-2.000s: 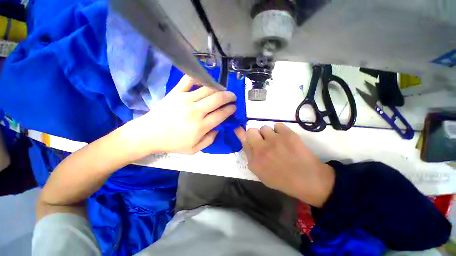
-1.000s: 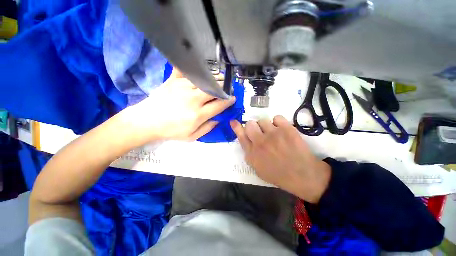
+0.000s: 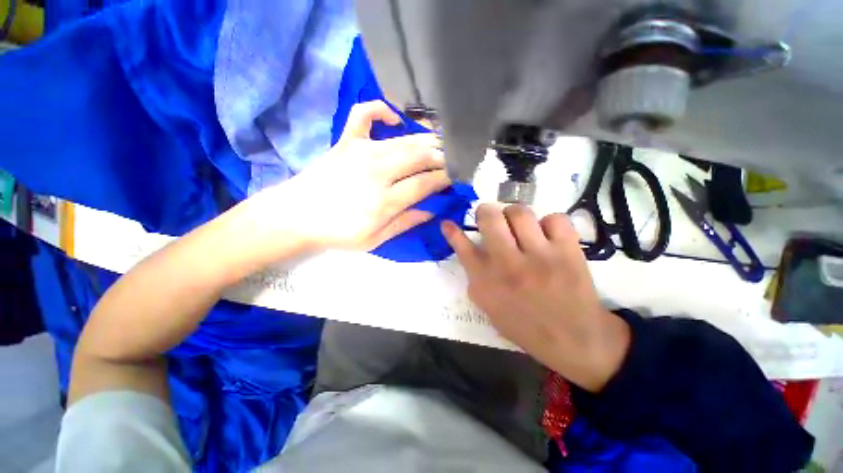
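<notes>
A royal-blue garment piece point(image 3: 416, 242) lies on the white machine table under my hands, by the sewing machine head point(image 3: 555, 65). My left hand point(image 3: 374, 189) lies flat on the blue cloth with its fingers pointing right. My right hand point(image 3: 531, 277) is at the cloth's right edge, its index fingertip touching it. The machine head hides the needle and most of the presser foot. A paler light-blue panel point(image 3: 277, 83) lies beyond my left hand, joined by more blue cloth point(image 3: 139, 139) at the left.
Black-handled shears point(image 3: 638, 208) lie right of the machine head, with dark blue snips point(image 3: 730, 242) and a black strip beside them. A dark block point(image 3: 812, 282) is at the far right. A ruler scale runs along the table's front edge. Blue cloth point(image 3: 240, 388) hangs below. A red basket point(image 3: 556, 406) shows below the table.
The view has shifted, so the machine head covers more of the presser area. The blue cloth's right edge is more bunched by my fingers. Both hands stay at the cloth.
</notes>
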